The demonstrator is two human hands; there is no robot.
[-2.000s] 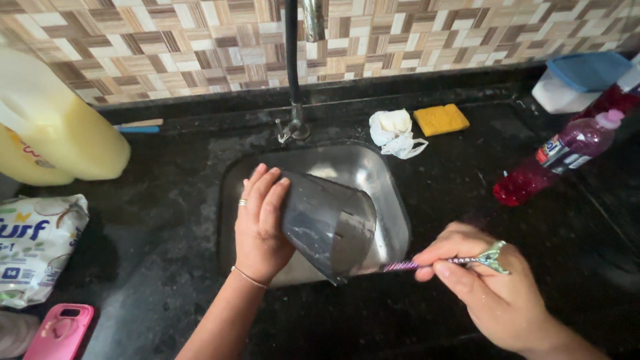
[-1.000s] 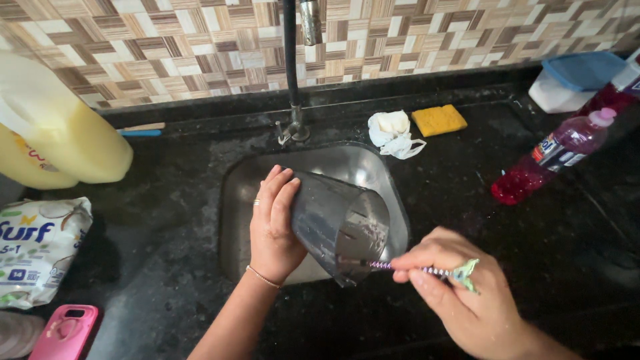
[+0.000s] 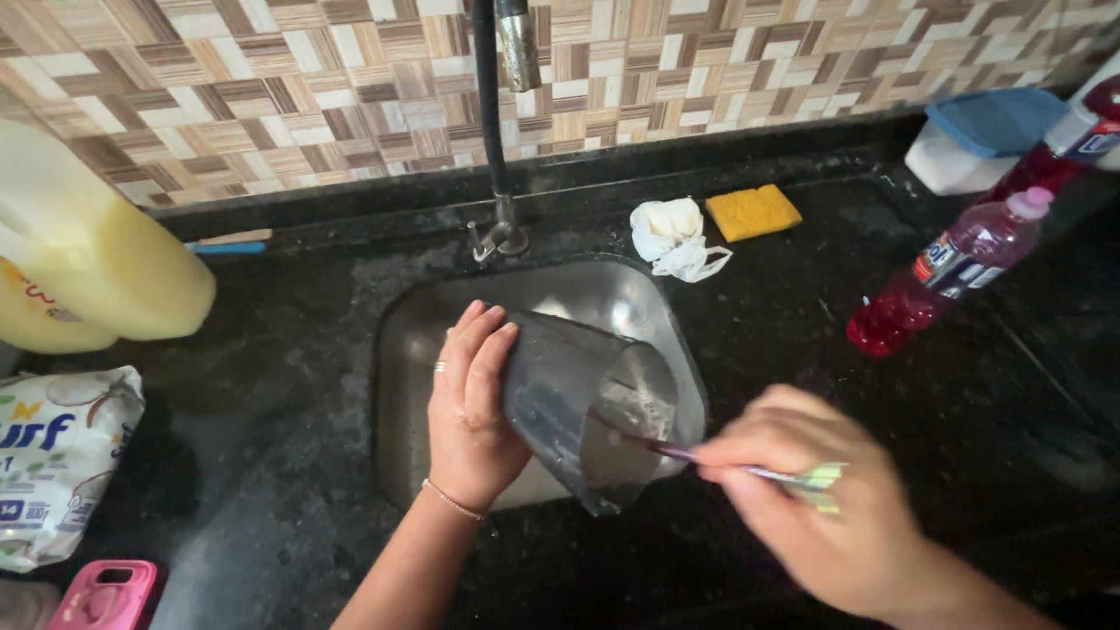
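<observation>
My left hand (image 3: 477,402) grips the closed end of a dark translucent plastic container (image 3: 560,385), which lies tilted over the steel sink (image 3: 411,350) with its mouth towards the lower right. Between the thumb and fingers of my right hand (image 3: 814,499) is a thin purple stick-like tool (image 3: 678,451) with a greenish, shiny end. Its far tip reaches inside the container's mouth; what kind of tip it has is blurred. Light residue shows on the container's inner wall. Part of the sink floor is hidden behind the container and my left hand.
A black hose and a metal tap (image 3: 518,52) hang above the sink. Behind it lie a soap-like block in white plastic (image 3: 678,232) and a yellow sponge (image 3: 753,213). Right: pink-red liquid bottle (image 3: 954,262), blue-lidded tub (image 3: 997,122). Left: yellow liquid jugs (image 3: 114,245), detergent bag (image 3: 66,464), pink phone case (image 3: 105,595).
The tool's tip, at the container's lower rim two seconds ago, now reaches further inside the mouth. My left hand keeps its hold on the container.
</observation>
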